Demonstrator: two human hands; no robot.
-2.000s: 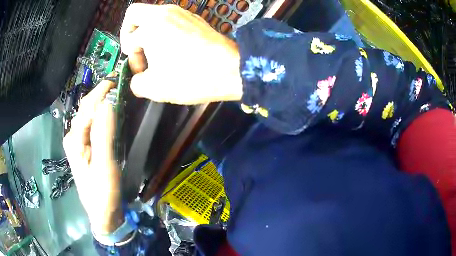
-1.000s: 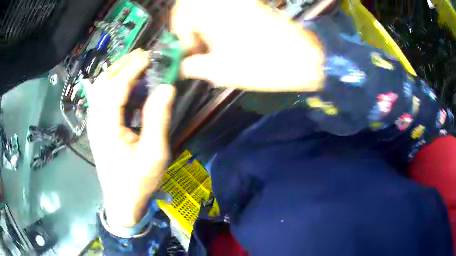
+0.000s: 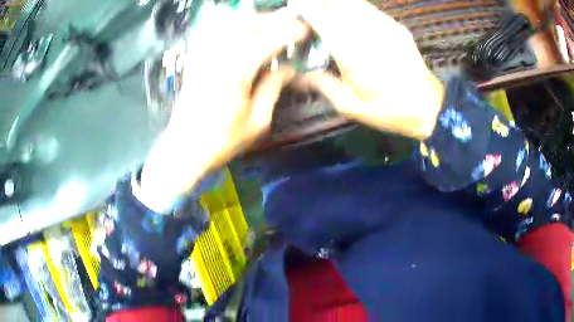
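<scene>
My left hand (image 3: 223, 94) and my right hand (image 3: 377, 66) meet at the upper middle, washed out by bright light. The fingers of both are closed around a circuit board (image 3: 311, 55); only a small part of it with silvery and green bits shows between them. The rest of the board is hidden by the hands, and its outline is blurred. Some green shows at the top edge above the hands, too blurred to name.
The orange tray's front rim (image 3: 503, 78) runs below the hands. Bundled black cords (image 3: 506, 44) lie on the tray at right. The green-grey bench (image 3: 94, 132) extends left, with blurred dark cords (image 3: 85, 63). Yellow baskets (image 3: 220, 251) stand below the bench edge.
The view has swung left and away from the black hood, which is out of the picture. Both hands have come together around the board. Black cords on the tray have come into view at right.
</scene>
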